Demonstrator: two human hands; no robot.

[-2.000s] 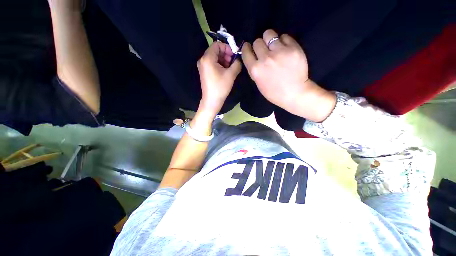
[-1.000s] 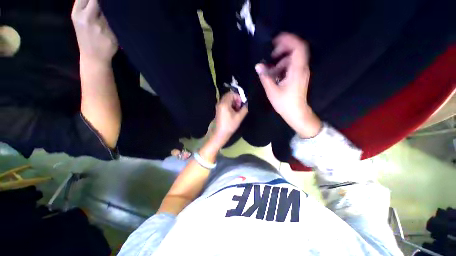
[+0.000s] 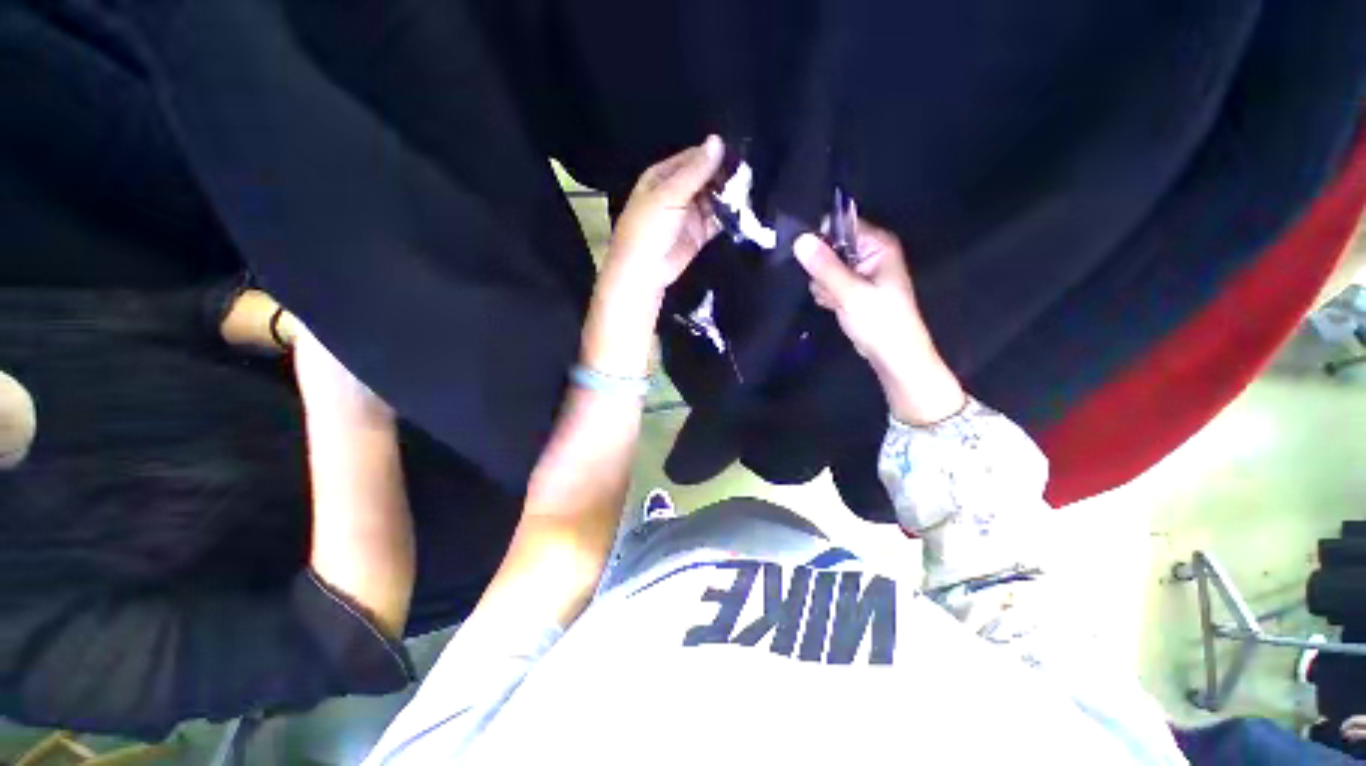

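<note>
A dark navy garment (image 3: 959,135) hangs in front of me. My left hand (image 3: 671,217) holds its edge beside a crumpled white piece (image 3: 742,207). A second white piece (image 3: 703,322) with a thin thread lies lower on the dark cloth. My right hand (image 3: 866,285) holds small silver snips (image 3: 845,228), blades pointing up, just right of the upper white piece. Whether the blades touch the cloth cannot be told.
A red garment edge (image 3: 1198,359) curves behind the dark cloth at right. Another person's arm (image 3: 357,464) in a dark sleeve is at left. A metal stand (image 3: 1221,629) and dark piles (image 3: 1338,576) stand at lower right.
My left hand has moved up from the lower white piece to the upper one. My right hand is a little lower, with the snips now clearly showing. The other person's arm has moved down.
</note>
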